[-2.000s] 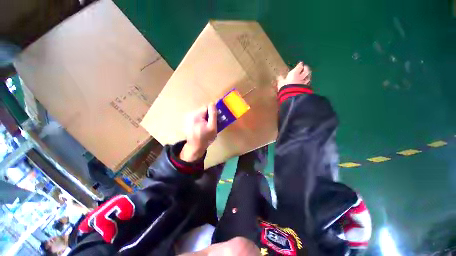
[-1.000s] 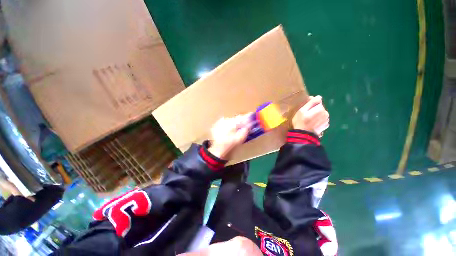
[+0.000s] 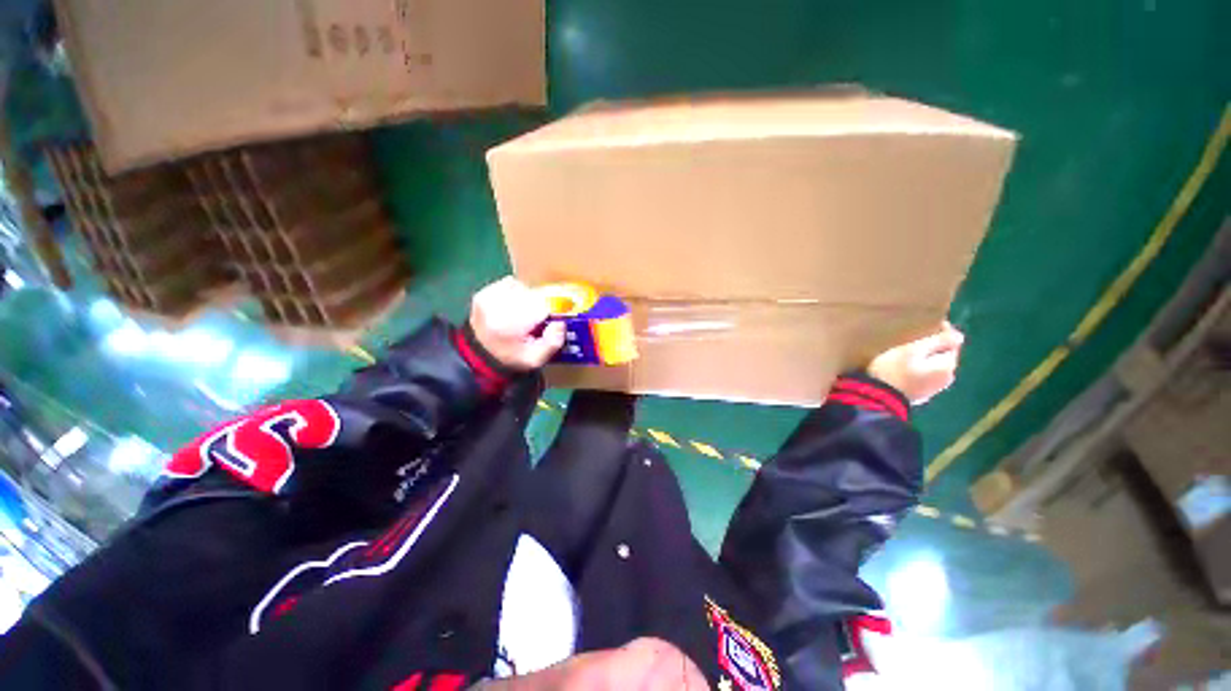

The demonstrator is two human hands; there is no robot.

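A brown carton, opened into a box shape, is tilted in front of my legs. A shiny strip of clear tape lies along the seam on its near face. My left hand is closed around the orange and purple tape dispenser, which is at the left end of the seam, against or just above the carton. My right hand is curled at the carton's lower right edge and grips it; its fingertips are partly hidden.
A large flat carton sheet lies at the upper left above a brown stack with ridged edges. The green floor has a yellow line at the right. Brown cartons and wooden boards stand at the far right.
The carton has turned so its seam runs across the view. The dispenser has moved left along it, away from my right hand, and a tape strip now shows. The view has shifted right.
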